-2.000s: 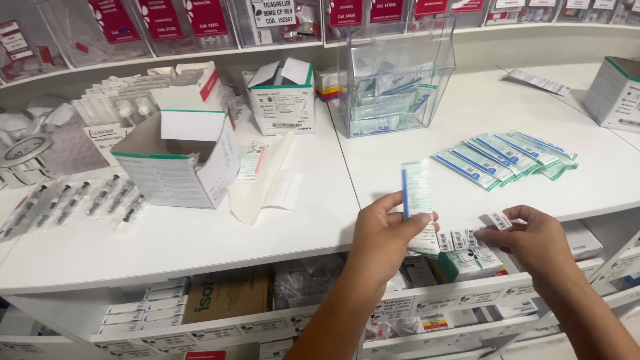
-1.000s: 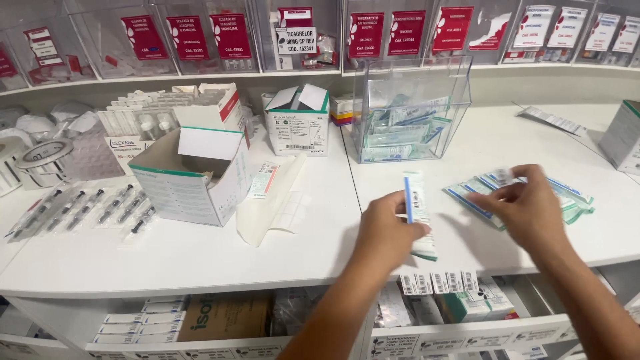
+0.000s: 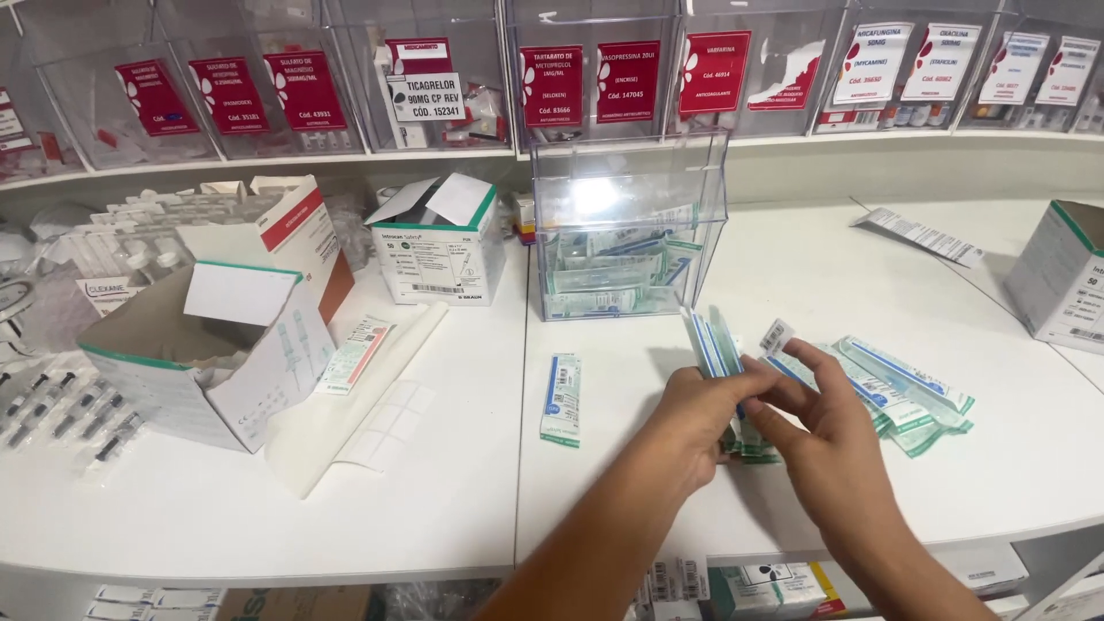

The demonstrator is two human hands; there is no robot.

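My left hand grips a few wrapped IV catheter packets, held upright just above the white counter. At its right, my right hand touches the same packets, a small barcode sticker at its fingertips. More packets lie fanned out on the counter to the right of my hands. A single packet with a sticker on it lies flat to the left. Behind my hands, a clear plastic bin holds many similar packets. The lower ends of the held packets are partly hidden by my fingers.
An opened cardboard box, sticker backing paper and wrapped syringes lie on the left. An Introcan Safety box stands behind them, another box at far right. Labelled clear bins line the shelf. Open drawers sit below the counter's edge.
The packet with a sticker now lies on the counter at left. My left hand has taken hold of several packets, and my right hand has come close beside it with a sticker.
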